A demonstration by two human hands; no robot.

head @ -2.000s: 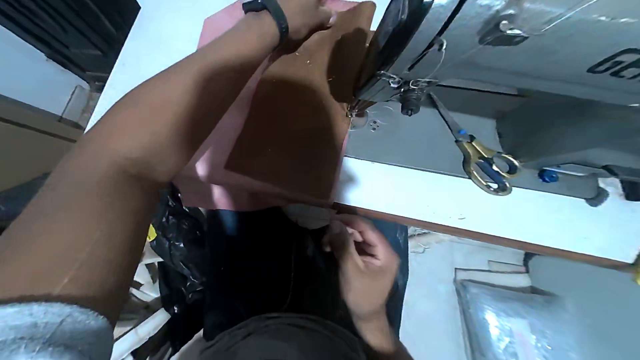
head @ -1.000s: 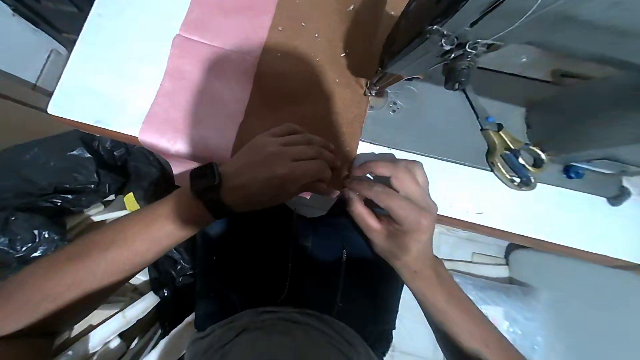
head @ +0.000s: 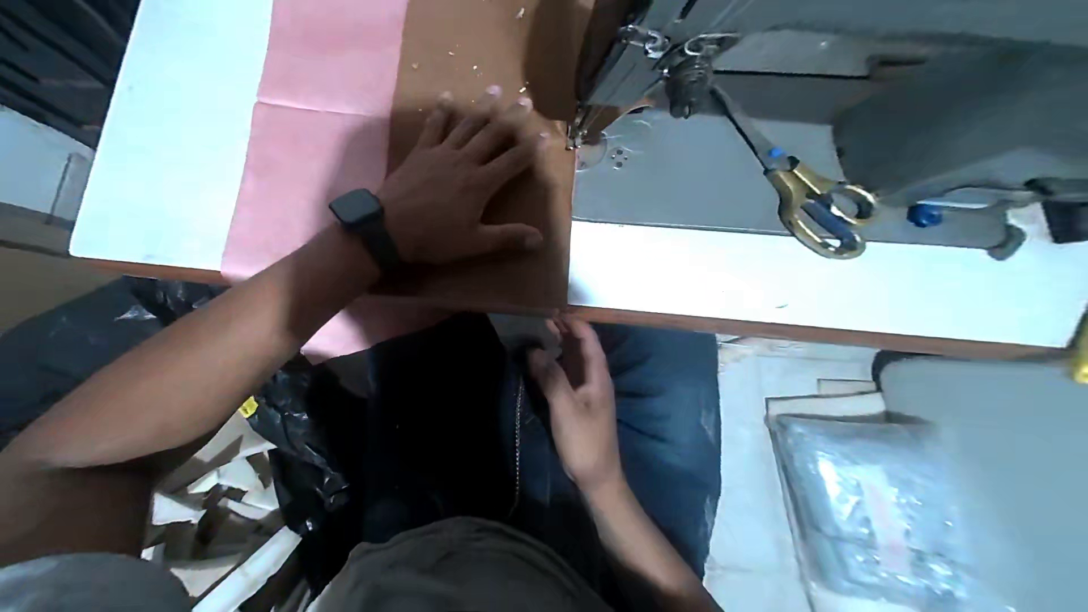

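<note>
My left hand [head: 463, 183] lies flat with fingers spread on a brown sheet of material [head: 544, 255], which rests over a pink sheet [head: 314, 153] on the white sewing table. The brown sheet's right edge runs up to the needle and presser foot [head: 578, 136] of an industrial sewing machine [head: 816, 34]. At the table's front edge, below the brown sheet's corner, my right hand [head: 582, 391] pinches a pale grey piece [head: 523, 330], whose material I cannot tell. Gold-handled scissors [head: 820, 208] lie on the machine bed, to the right of the needle.
The white table [head: 807, 276] has a brown front edge. Black plastic bags [head: 310, 450] and pale scraps [head: 212, 510] are at lower left. A clear plastic-wrapped package [head: 884, 501] sits at lower right. A small blue object [head: 924, 214] is near the scissors.
My left hand has moved up from the table's front edge, where it was beside my right, onto the brown sheet and has spread out. My right hand has shifted slightly down.
</note>
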